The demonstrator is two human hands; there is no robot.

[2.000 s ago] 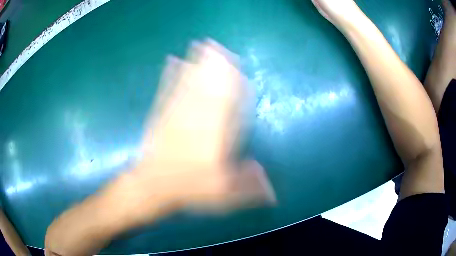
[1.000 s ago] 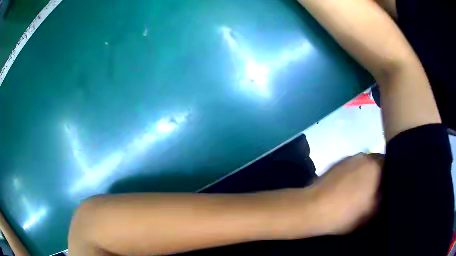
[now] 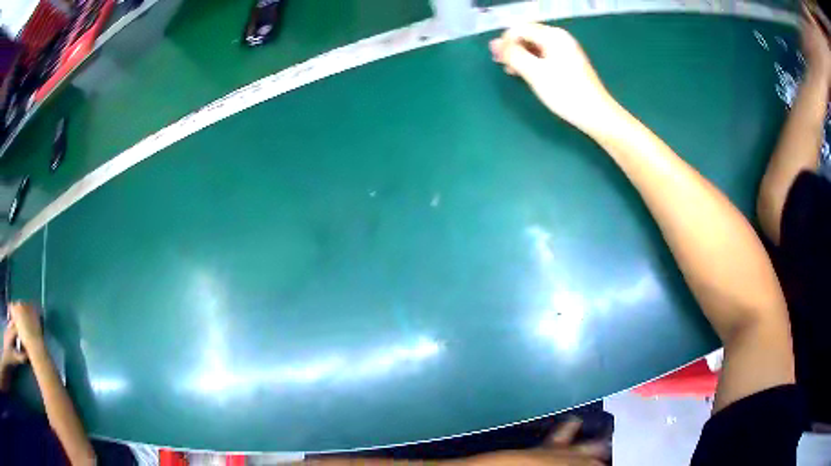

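Observation:
My right hand (image 3: 547, 68) is over the far edge of the glossy green work surface (image 3: 301, 246), near the pale rail. Its fingers are curled, and I cannot tell if they pinch anything small. My left hand (image 3: 579, 446) is at the bottom edge of the picture, below the near edge of the table, dim, blurred and partly cut off. I cannot see if it holds anything. A black handset (image 3: 262, 22) lies on the green strip beyond the pale rail (image 3: 273, 86).
More dark handsets (image 3: 59, 144) lie on the strip at the far left. Red trays (image 3: 73, 64) stand behind it. A neighbour's hands (image 3: 23, 323) are at the left edge. Another person's arm (image 3: 793, 155) is at the right, beside thin white loops (image 3: 785, 84).
The view has swung up, showing the rail and strip. My left hand moved from over the table down below its near edge. My right hand, out of view one second ago, shows again.

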